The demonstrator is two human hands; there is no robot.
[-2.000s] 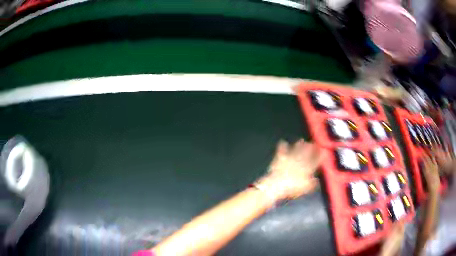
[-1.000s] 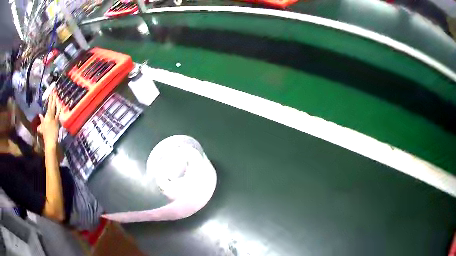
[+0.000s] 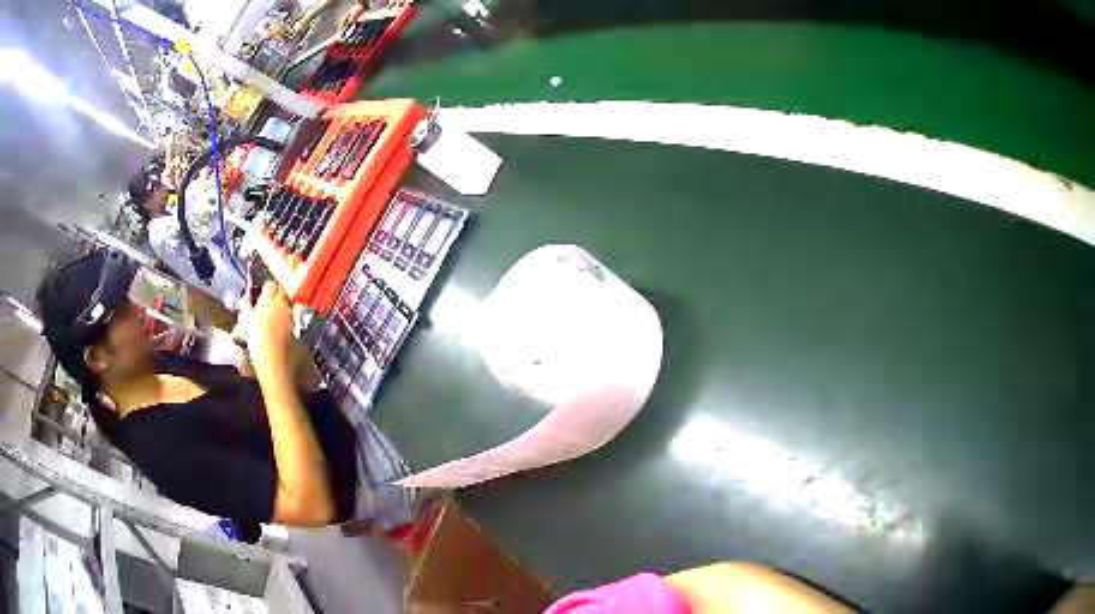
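The label roll, a thick white ring, lies on the dark green bench. Its loose end curves down and left to a point above the brown cardboard box. A pink sleeve and part of my bare forearm cross the bottom edge; the hand itself is out of the picture. My other hand is not in view either. A small skin-coloured patch at the bottom right corner is too cut off to identify.
Left of the roll lie a blister tray and an orange-red tray stack with black units. A white bottle stands behind. A worker in black sits at left. The cardboard box is below the bench edge.
The view has swung left from the red tray of phones, which has left the picture along with my hand. Since the last earlier frame, the roll appears further right and my pink sleeve has appeared.
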